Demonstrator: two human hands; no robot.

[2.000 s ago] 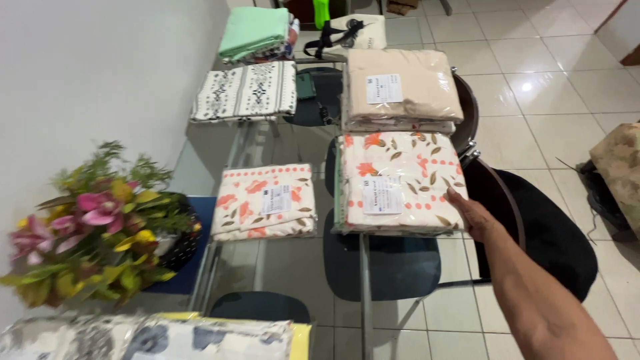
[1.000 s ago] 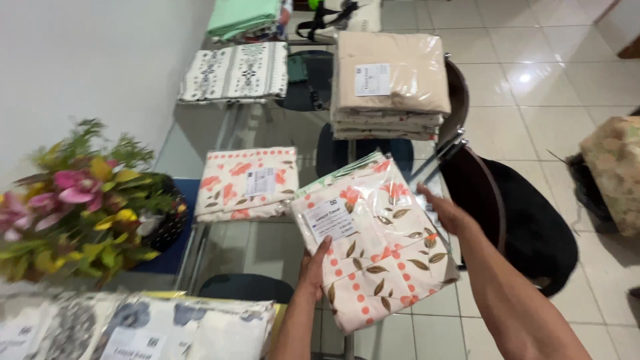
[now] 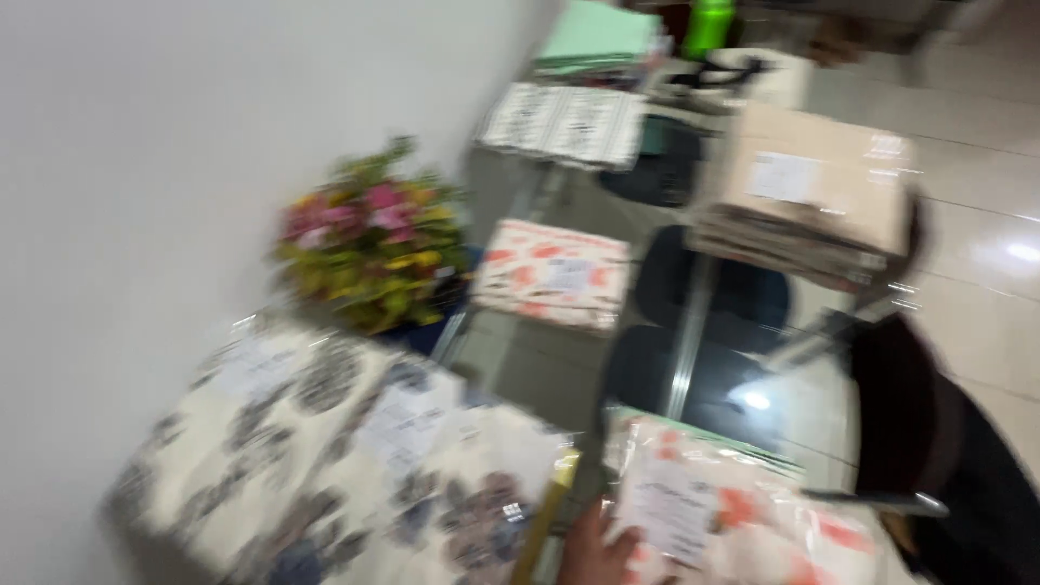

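Note:
In the blurred head view, my left hand point(image 3: 597, 544) is at the bottom edge, its fingers on the left side of a plastic-wrapped fabric pack with coral flowers point(image 3: 756, 520). That pack bears a white label and shows a mint green edge. My right hand is not visible. A smaller coral-flowered pack point(image 3: 552, 276) lies on the glass table. Wrapped packs with grey and blue flowers point(image 3: 325, 455) are at the lower left. A stack of beige wrapped packs point(image 3: 821, 183) sits at the upper right.
A flower arrangement point(image 3: 374, 244) stands by the wall. Behind are black-and-white patterned fabric point(image 3: 565, 122), folded mint green fabric point(image 3: 601, 36), a cream bag point(image 3: 772, 73) and a bright green object point(image 3: 709, 28). Dark chairs point(image 3: 902, 406) stand under and beside the glass table point(image 3: 691, 349).
The coral-flowered pack has left the spot beside the beige stack, where it was two seconds ago, and is now lower in view. My right hand has gone out of view. The view has swung left.

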